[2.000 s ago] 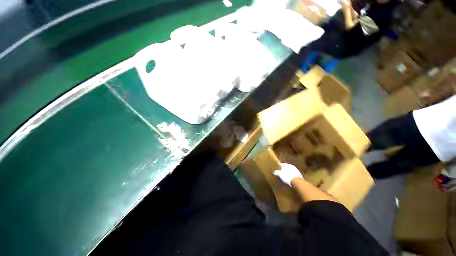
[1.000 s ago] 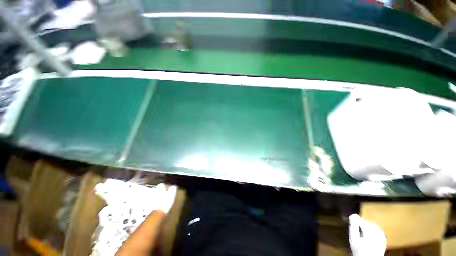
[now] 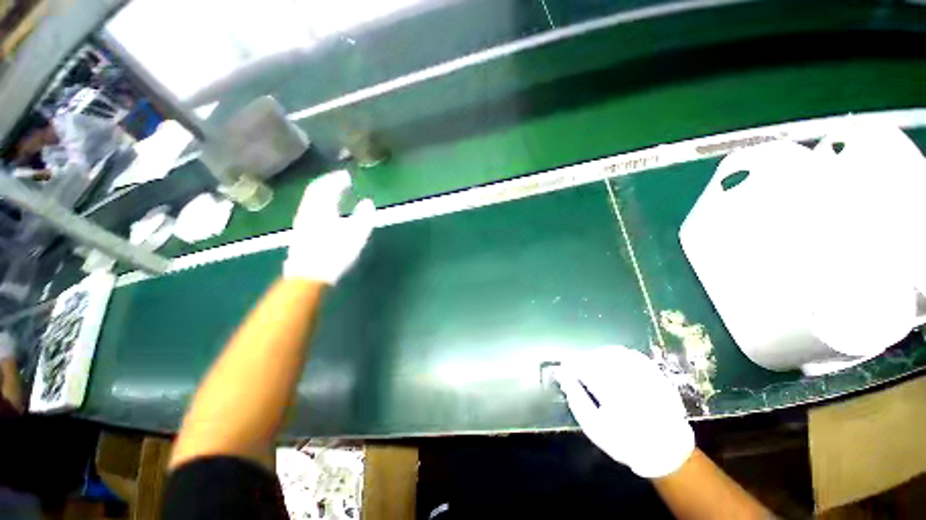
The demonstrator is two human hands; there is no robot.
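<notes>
My left hand [image 3: 330,232], in a white glove, reaches over the bench's back rim to the green belt, thumb and fingers apart, with nothing visible in it. A small round brownish part [image 3: 368,150] is on the belt just beyond its fingertips, not touching. My right hand [image 3: 632,411], also gloved, is low over the front of the green bench [image 3: 457,305]. A small dark-edged thing [image 3: 549,373] shows at its fingertips; I cannot tell whether it is held. White appliance housings [image 3: 777,264] lie side by side at the right, an oval hole at the top of the nearest.
A greyish cover [image 3: 256,140] and white pieces [image 3: 203,217] are on the belt at the left. A white tray [image 3: 73,340] of small dark parts is at the bench's left end. A carton of white parts [image 3: 320,482] is below the front edge; another carton [image 3: 871,442] is lower right.
My left hand has moved from over the carton of white parts up to the belt. My right hand has risen from beside the right carton to the bench. The view has tilted and shifted.
</notes>
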